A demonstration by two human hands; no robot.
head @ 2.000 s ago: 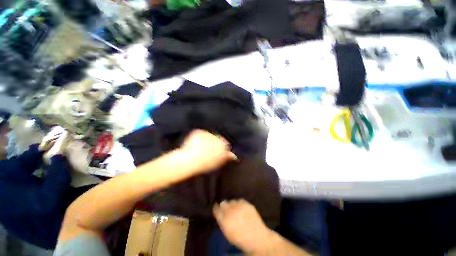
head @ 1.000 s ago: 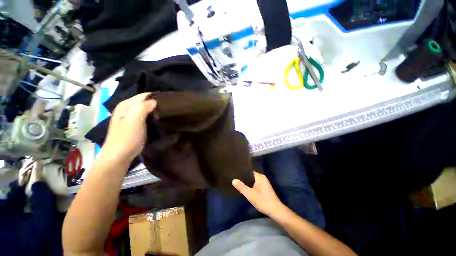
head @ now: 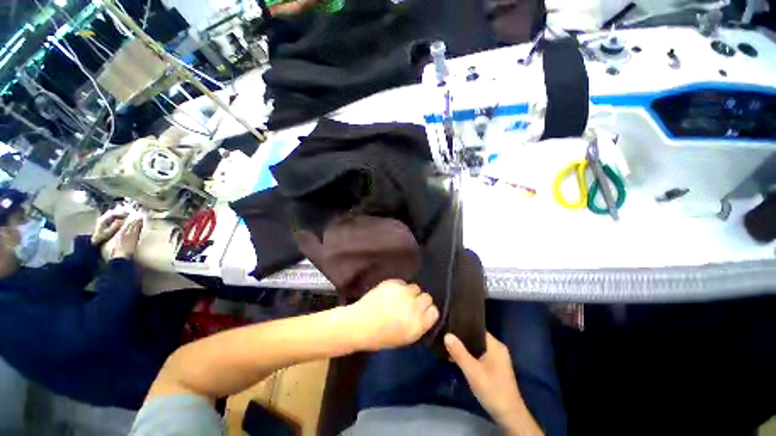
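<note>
A dark garment (head: 366, 187) with a brownish-maroon inner side lies bunched left of the needle area (head: 457, 162) and hangs over the table's front edge. My left hand (head: 398, 313) is closed on the cloth below the edge. My right hand (head: 485, 366) pinches the cloth's lower right part, thumb on top. A long narrow seam or edge runs from the needle area down to my hands. The white sewing machine (head: 634, 128) stands behind, a black cloth strip (head: 564, 89) over its head.
Scissors with yellow and green handles (head: 606, 189) and a thin red-tipped tool (head: 515, 186) lie right of the needle. A dark thread cone (head: 761, 220) is at the right edge. Red-handled scissors (head: 200, 228) and a masked person (head: 77, 298) are left. A cardboard box (head: 293, 390) holds a flat black object.
My left hand has moved from the garment's upper left down towards my right hand. The cloth between them now shows a straight, long edge. The view has shifted.
</note>
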